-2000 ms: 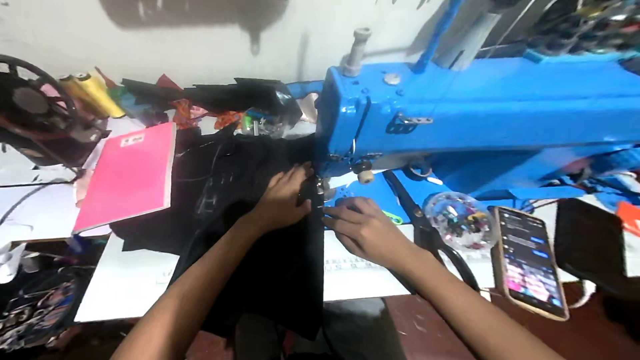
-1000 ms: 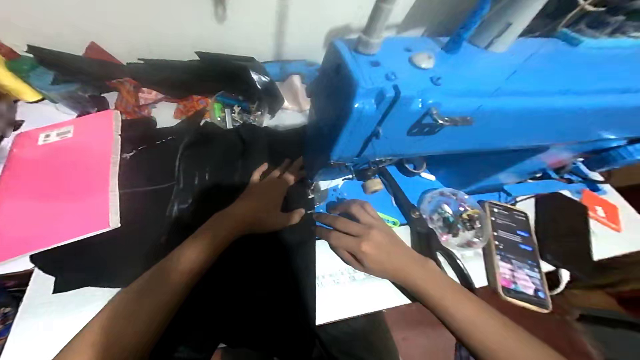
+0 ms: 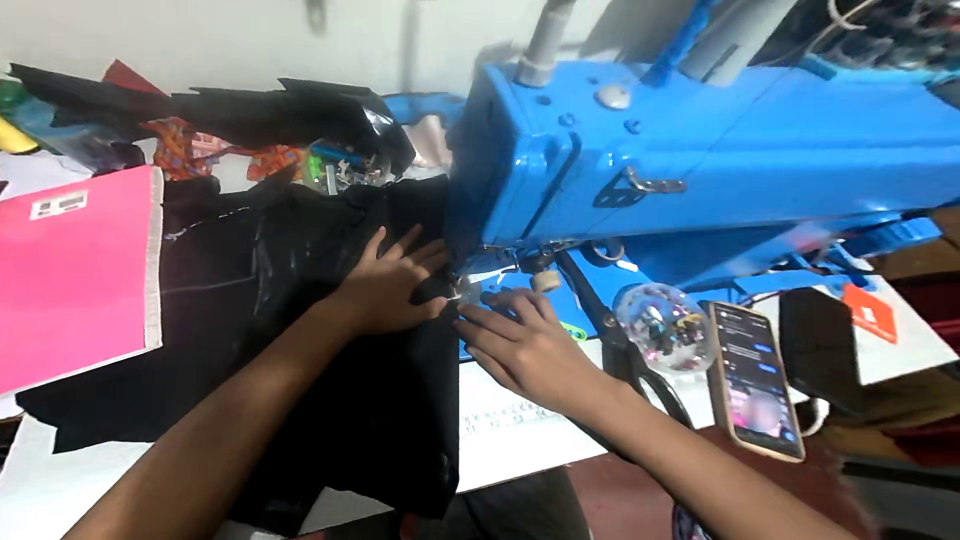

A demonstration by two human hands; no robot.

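A blue sewing machine (image 3: 675, 165) stands on the white table, its presser foot (image 3: 457, 289) down near the edge of a black cloth (image 3: 360, 435). Flat on the cloth, just left of the presser foot, lies my left hand (image 3: 394, 289) with its fingers spread. My right hand (image 3: 521, 337) is right of the cloth's edge, fingertips close to the presser foot; whether they touch the cloth cannot be told. Black-handled scissors (image 3: 619, 345) lie beyond my right hand, partly hidden by my forearm.
A pink notebook (image 3: 75, 277) rests on the cloth at the left. Right of the scissors are a clear bowl of small parts (image 3: 666, 328) and a phone (image 3: 756, 379). Another container of small items (image 3: 345, 169) and fabric scraps (image 3: 180, 146) lie behind the cloth.
The view has moved nearer to the machine. My left hand's fingers are spread wider than a second ago. Both hands stay beside the presser foot.
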